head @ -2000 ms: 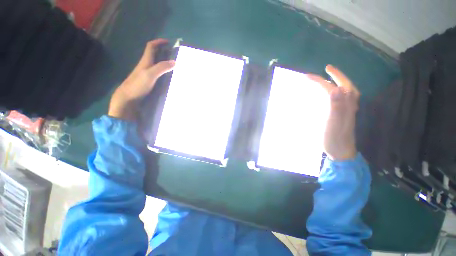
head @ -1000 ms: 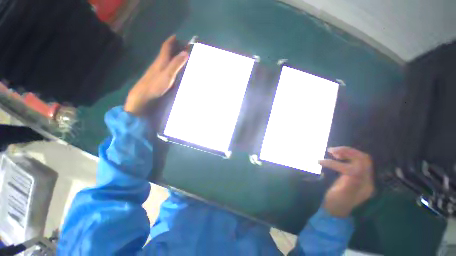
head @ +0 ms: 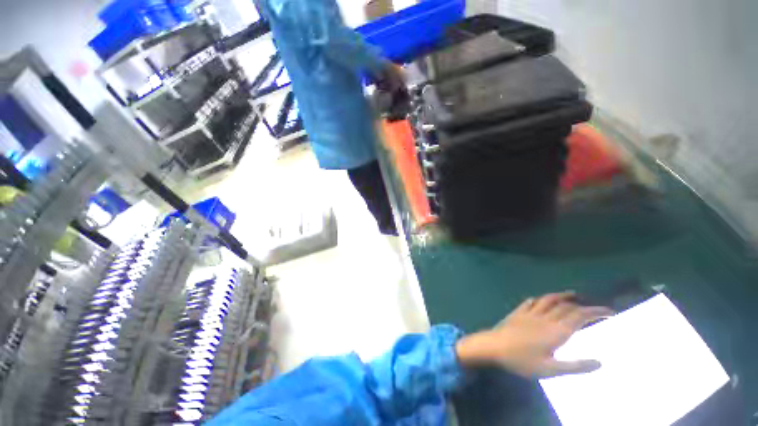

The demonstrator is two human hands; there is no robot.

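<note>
A tablet (head: 644, 370) with a glaring white screen lies on the green bench mat (head: 490, 283) at the lower right, cut off by the bottom edge. My left hand (head: 540, 337) reaches in from the lower left in a blue sleeve. Its fingers are apart and rest at the tablet's left edge, with the thumb over the screen. The second tablet is out of the picture. My right hand is not in view.
A tall stack of black carriers (head: 507, 179) stands farther along the bench, over a red-orange sheet (head: 592, 158). A person in a blue smock (head: 320, 83) stands beyond it. Slotted racks (head: 150, 324), a pale tote (head: 303, 237) and a small blue bin (head: 214, 214) are on the floor at left.
The view has swung left and up, bringing in the racks, the other person and the whole black stack. The second tablet and my right hand have left the picture.
</note>
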